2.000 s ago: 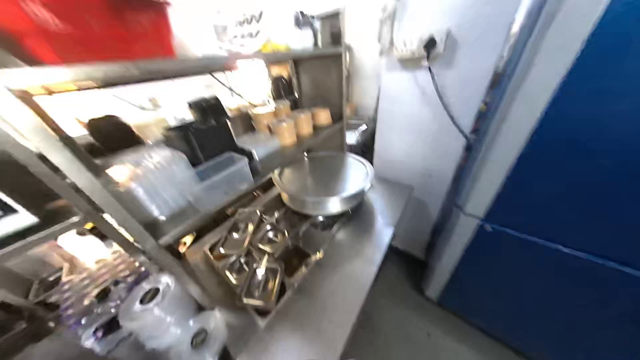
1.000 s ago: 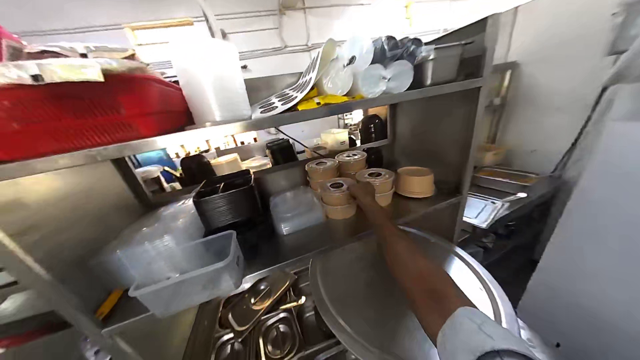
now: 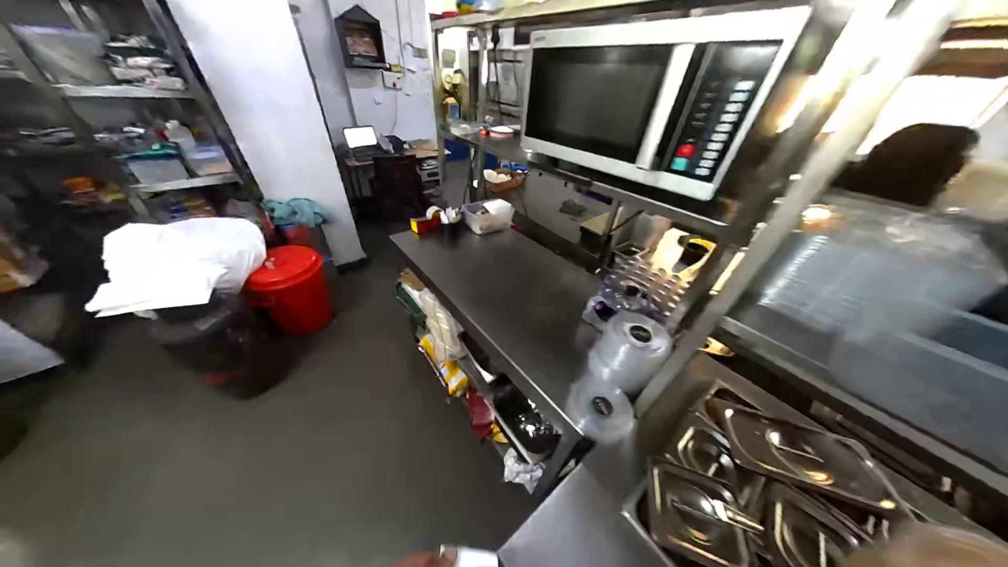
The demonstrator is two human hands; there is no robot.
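Observation:
A small part of what looks like my left hand (image 3: 424,560) shows at the bottom edge, beside a white thing (image 3: 472,557); its fingers are cut off by the frame, so its hold cannot be told. My right hand cannot be made out. A blurred tan round shape (image 3: 937,545), perhaps a paper tub, is at the lower right corner, over the metal pans. Lidded steel pans (image 3: 697,512) sit together in the counter well. Clear plastic film rolls (image 3: 630,350) stand beside the shelf post, left of the pans.
A long steel table (image 3: 504,291) runs away ahead, with a plastic tub (image 3: 488,216) at its far end. A microwave oven (image 3: 606,102) is on the shelf above. On the floor at left are a red lidded bin (image 3: 291,291) and a dark bin (image 3: 213,339) under white bags.
The view has swung far left, from the shelf of paper tubs to the long table and floor. One second ago my right hand was on a lidded paper tub; now it is out of sight.

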